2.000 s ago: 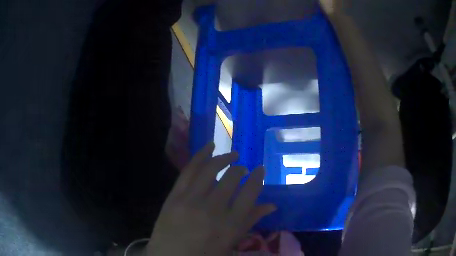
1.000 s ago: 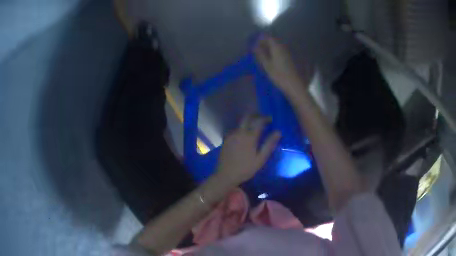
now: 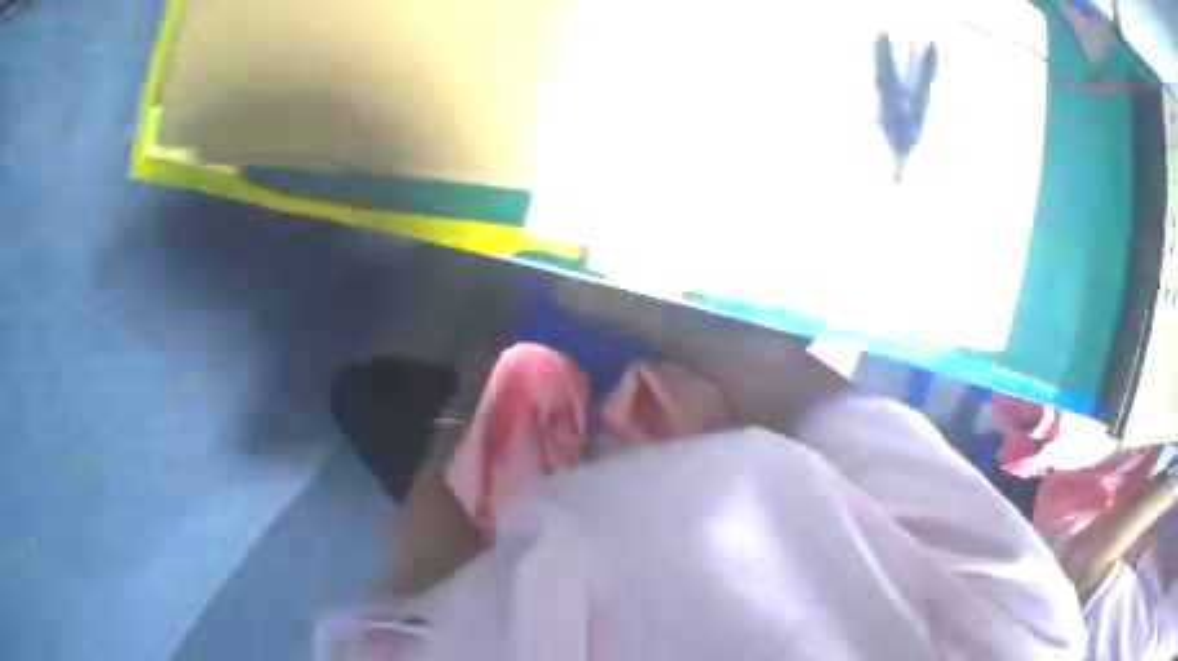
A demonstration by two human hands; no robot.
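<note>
The blue plastic stool shows only as a small patch below the bench edge, between pink cloth folds of my clothing. My left hand is a dim blur beside the cloth, past a thin bracelet. My right forearm reaches left under the bench edge, and my right hand is blurred in shadow by the stool. The fingers of both hands cannot be made out, nor whether they touch the stool.
The bench has a green top with yellow and blue edging. A brown cardboard sheet and a glaring white board lie on it. A dark V-shaped thing is on the board. Another person's arm is at right.
The view has risen from under the bench to its top. The stool, large before, is now mostly hidden. Both hands, clear before, are now blurred in shadow.
</note>
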